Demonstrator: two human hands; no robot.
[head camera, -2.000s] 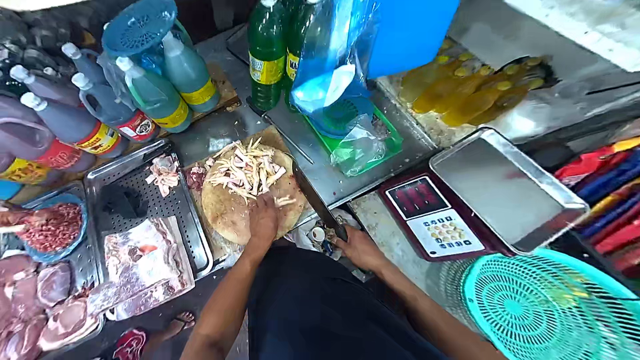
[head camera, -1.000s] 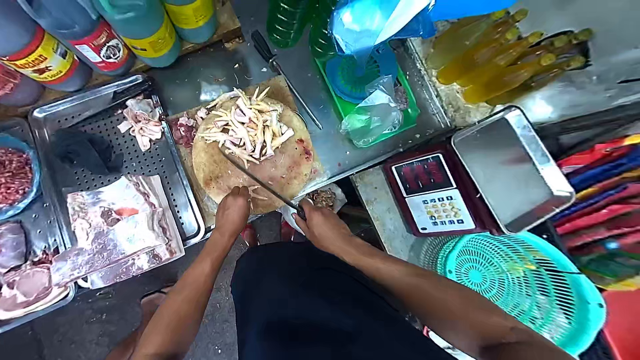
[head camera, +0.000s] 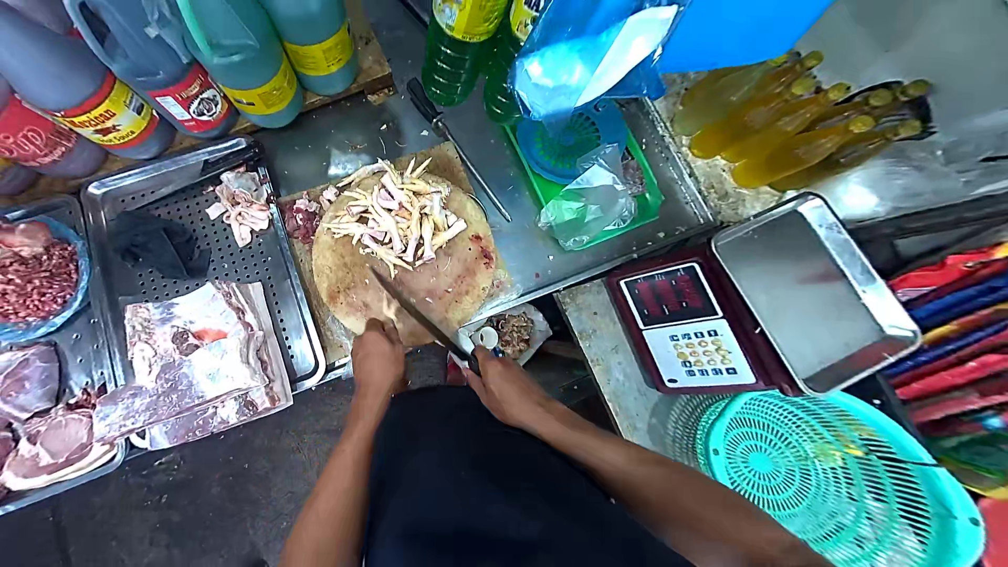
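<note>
A round chopping board bears a heap of pale chicken feet on its far half. My right hand grips the handle of a long knife, whose blade points up and left across the near part of the board. At the board's near edge is my left hand, fingers bent down around a small pale piece, probably a chicken foot; the fingertips are partly hidden. Scraps of dark red meat lie beside the board on the left.
Perforated metal tray with slabs of meat to the left; sauce jugs behind. A sharpening steel and green tray lie behind right. On the right are a digital scale and teal basket. A container of scraps stands below the counter edge.
My left hand, at the heap's near side two seconds ago, is now at the board's near edge. The knife has moved from right of the board to over its near part.
</note>
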